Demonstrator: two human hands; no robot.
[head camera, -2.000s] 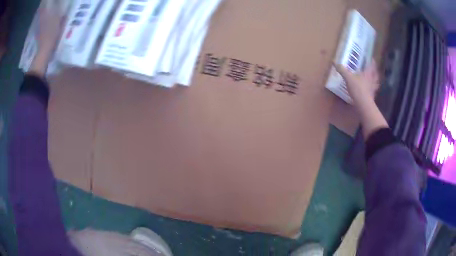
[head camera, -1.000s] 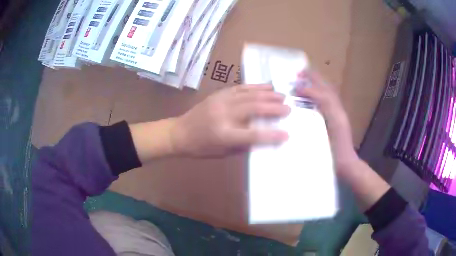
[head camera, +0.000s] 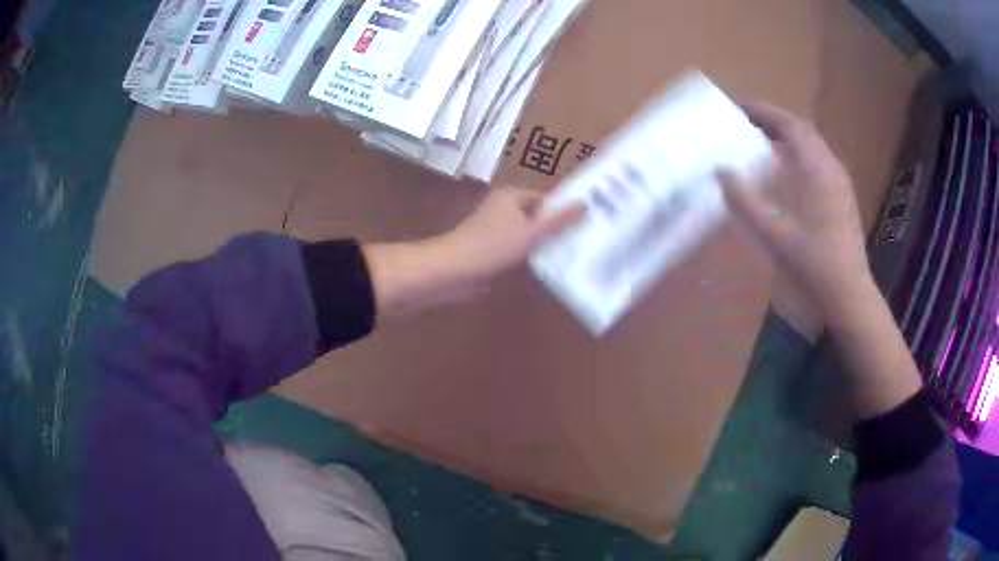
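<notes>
A slim white retail box (head camera: 657, 203) is held tilted above the brown cardboard sheet (head camera: 526, 373), blurred by motion. My right hand (head camera: 805, 197) grips its upper right end. My left hand (head camera: 493, 247) holds its lower left end; its fingertips are partly hidden at the box edge. Rows of white retail boxes (head camera: 411, 66) lie fanned and overlapping on the cardboard at the upper left, with grey device pictures and small red squares on their faces.
The roller conveyor (head camera: 951, 252) with dark bars stands at the right edge, with pink light beside it. The green floor (head camera: 438, 471) shows around the cardboard. A pale yellowish piece (head camera: 808, 537) lies at the bottom right. My knee (head camera: 312, 504) is at the bottom.
My left hand has left the stacks and come to the box that my right hand picked up at the right. Since one second ago the box has been turned and tilted diagonally.
</notes>
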